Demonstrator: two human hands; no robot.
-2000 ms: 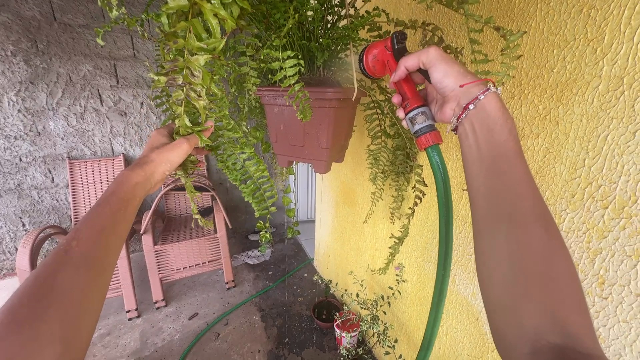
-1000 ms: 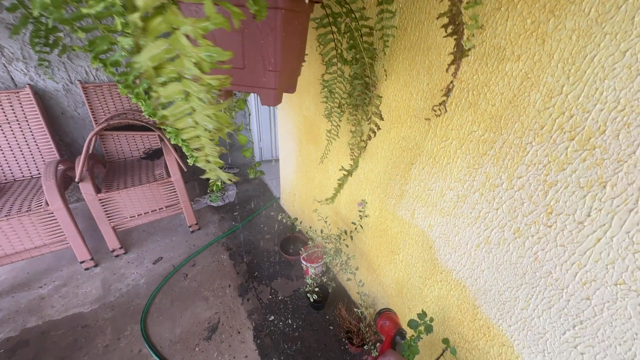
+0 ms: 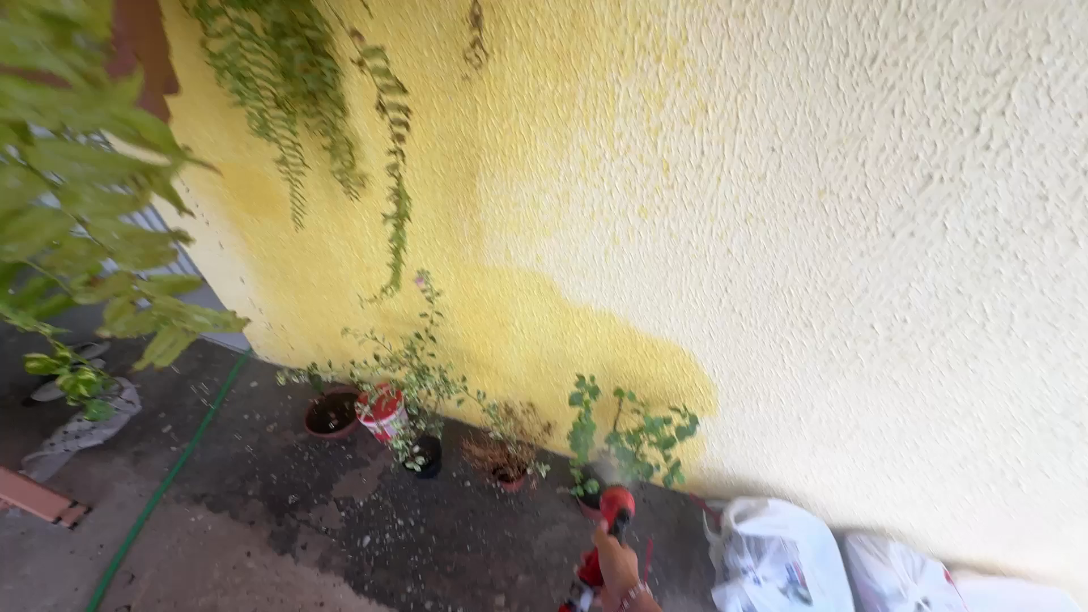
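Note:
My right hand grips a red and black hose spray nozzle low in the head view. A fine mist leaves the nozzle toward a leafy green potted plant at the foot of the wall. Left of that stand a pot with dry brown growth, a small black pot, a red and white bucket and a brown bowl-shaped pot. Fern fronds hang large and blurred at the upper left. My left hand is out of view.
A textured yellow and white wall rises behind the plants. White plastic bags sit along its foot at the lower right. The green hose crosses the partly wet floor at left, near a pink chair part.
My right hand and the nozzle have gone from beside the hanging pot down to the floor plants. My left hand, earlier at the fern, has left the view. The view has swung down and right.

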